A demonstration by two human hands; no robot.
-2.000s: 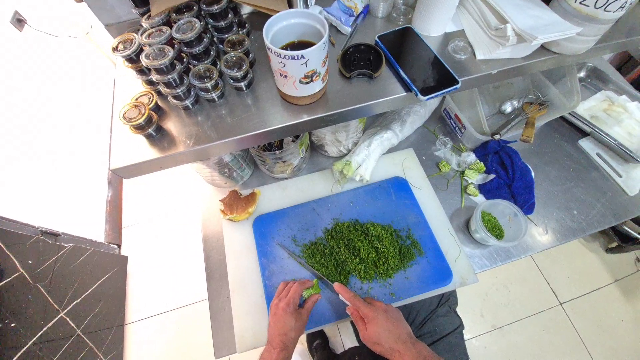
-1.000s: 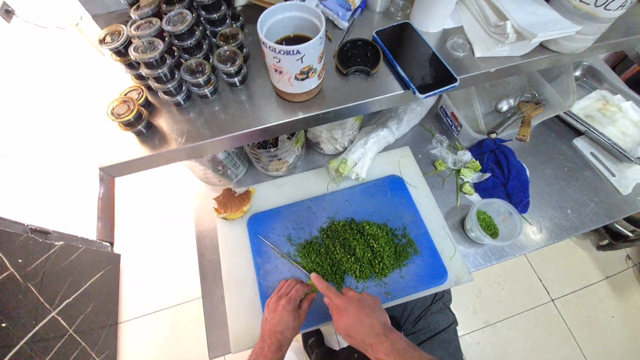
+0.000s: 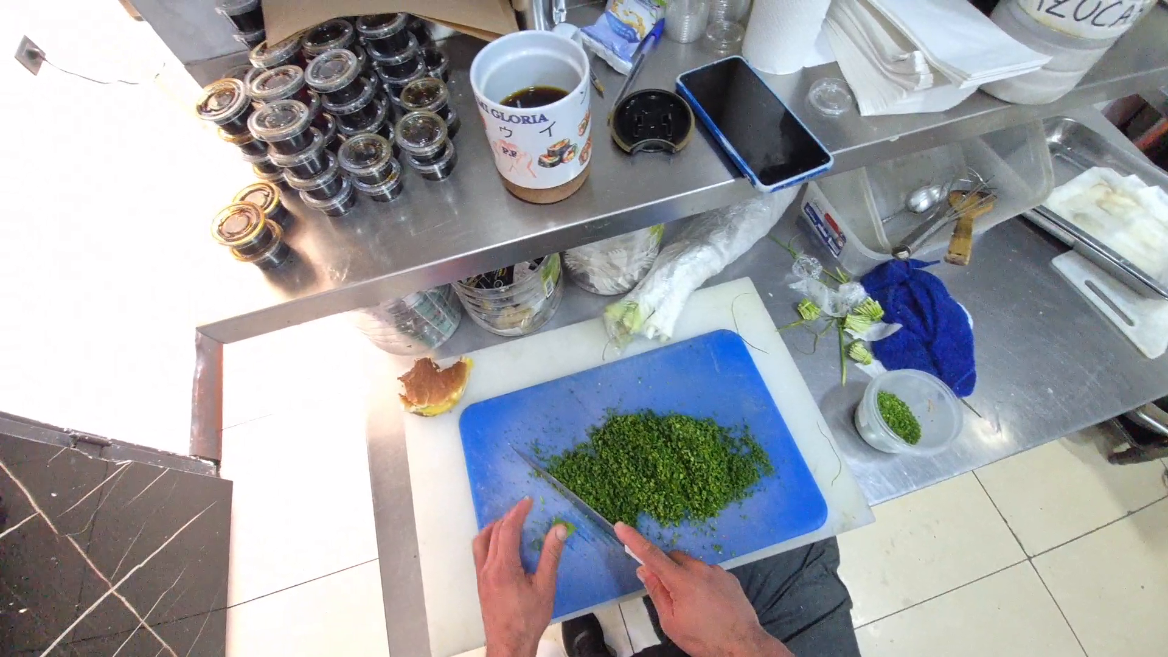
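My right hand (image 3: 684, 589) holds a kitchen knife (image 3: 577, 504) by its handle at the near edge of a blue cutting board (image 3: 730, 365). The blade points up and left, alongside the near left side of a heap of finely chopped green herbs (image 3: 662, 465). My left hand (image 3: 520, 570) rests over the board's near left part, thumb and fingers apart. A small green piece (image 3: 563, 526) lies by the left thumb, with nothing gripped. Under the blue board is a larger white cutting board (image 3: 429, 547).
A clear plastic cup (image 3: 912, 411) with chopped herbs stands right of the boards, near a blue cloth (image 3: 926, 319). A bread-like piece (image 3: 433, 385) lies at the white board's left corner. Above runs a steel shelf (image 3: 365, 265) with a mug (image 3: 534, 119), phone (image 3: 753, 123) and lidded cups (image 3: 283, 132).
The fingers of my left hand have spread from their bunched hold on the green piece. The knife remains in my right hand, left of the herb heap.
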